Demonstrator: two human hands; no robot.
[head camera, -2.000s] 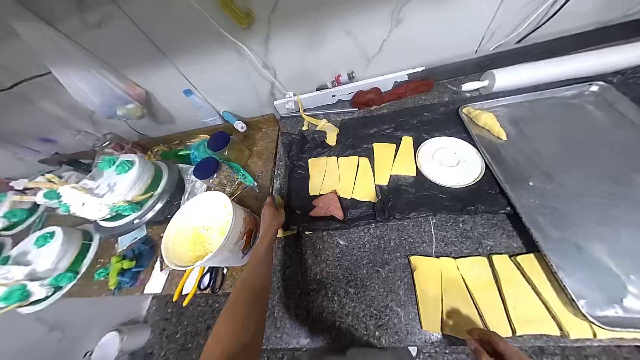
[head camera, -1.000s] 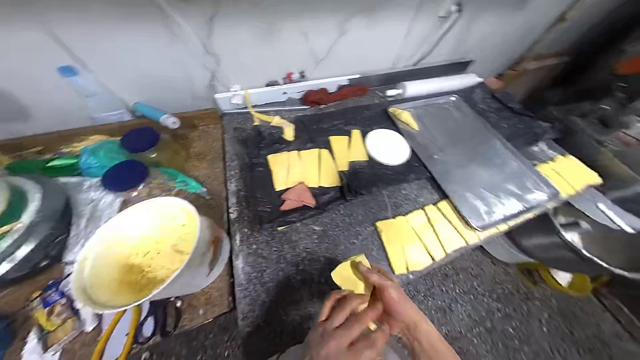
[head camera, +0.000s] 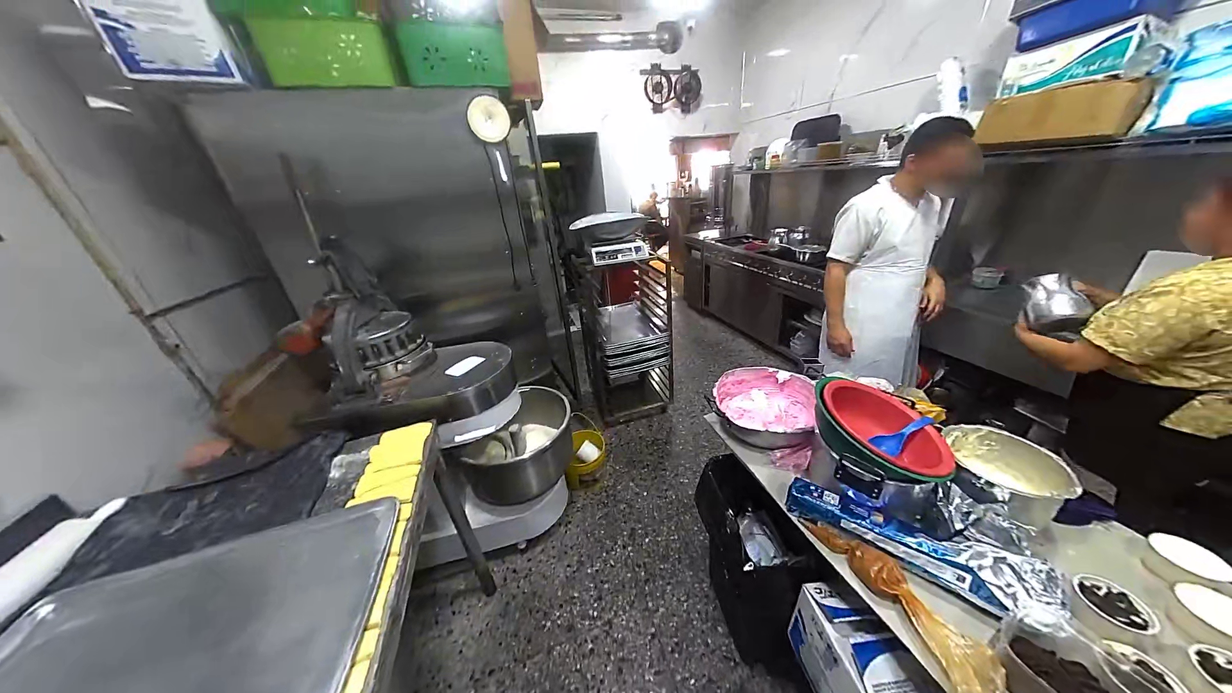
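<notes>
Neither my left hand nor my right hand shows in the head view, so what they hold is hidden. At the lower left lies a grey metal baking tray (head camera: 221, 606). Yellow dough strips (head camera: 393, 464) line the counter's edge beyond and beside it. A black sheet (head camera: 207, 500) is spread behind the tray, with a white roll (head camera: 58, 551) at its left.
A dough mixer's steel bowl (head camera: 520, 448) stands beyond the counter, near a tray rack (head camera: 630, 337). On the right table are a pink-filled pan (head camera: 765, 402), a red bowl (head camera: 885, 423) and a cream-filled pot (head camera: 1011, 467). Two people stand behind; one holds a metal pot (head camera: 1054, 303).
The view has swung far to the right and up. Both hands, together on a piece of dough one second ago, have left the view.
</notes>
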